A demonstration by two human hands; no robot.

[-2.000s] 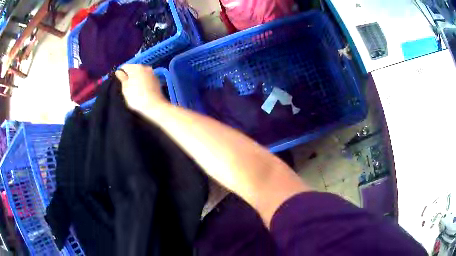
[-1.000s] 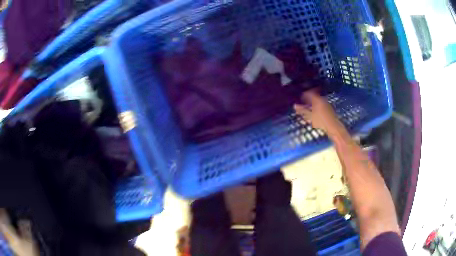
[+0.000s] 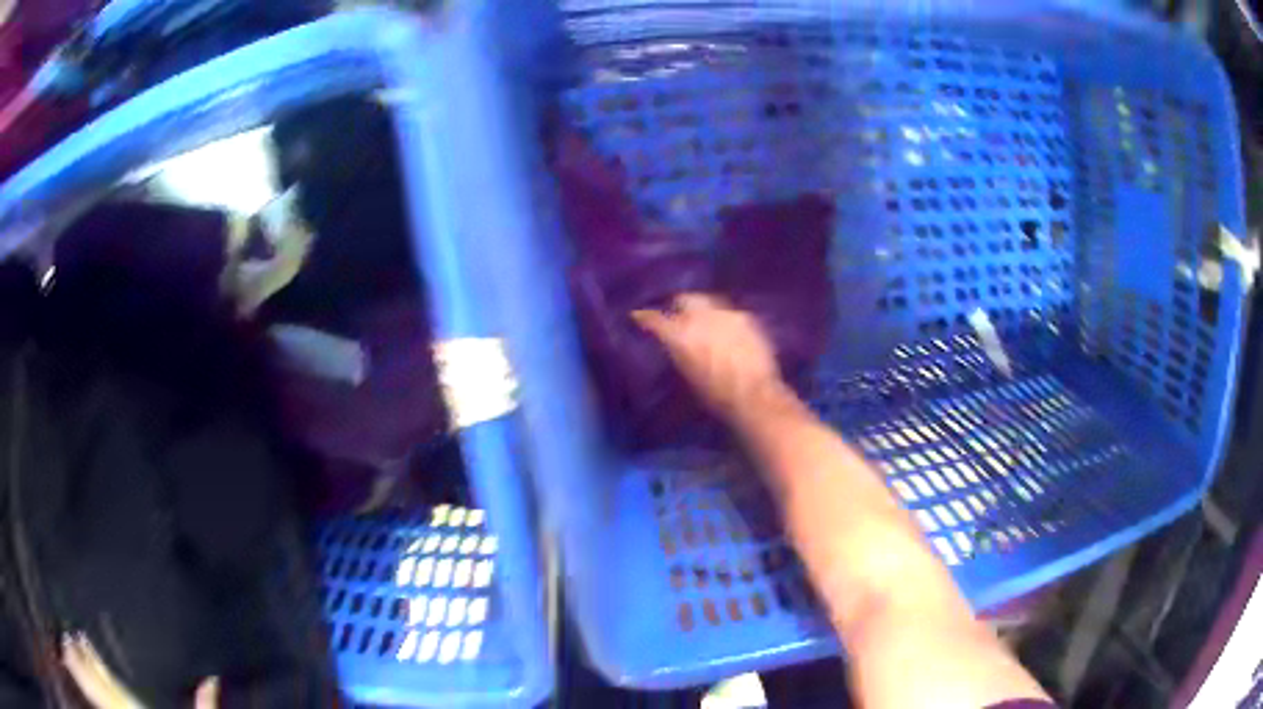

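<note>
Deep purple cloth pieces (image 3: 776,270) lie in the left part of a large blue crate (image 3: 720,630). My right hand (image 3: 713,346) reaches into this crate from the lower right, its fingers against the purple cloth; blur hides whether they grip it. A black garment (image 3: 166,471) hangs over the left side of a second blue crate (image 3: 450,263). My left hand (image 3: 97,679) is cut off at the bottom left edge, with only fingertips showing beside the black garment; its grasp is hidden.
The second crate, left of the large one, also holds purple cloth (image 3: 367,395) and white pieces (image 3: 319,353). A small white piece (image 3: 990,339) lies in the right part of the large crate. A whitish tie (image 3: 1240,254) is on its right rim.
My right hand has moved left inside the large crate. The purple cloth is now bunched at the left, baring the slotted floor at the right. The view has shifted closer over the crates.
</note>
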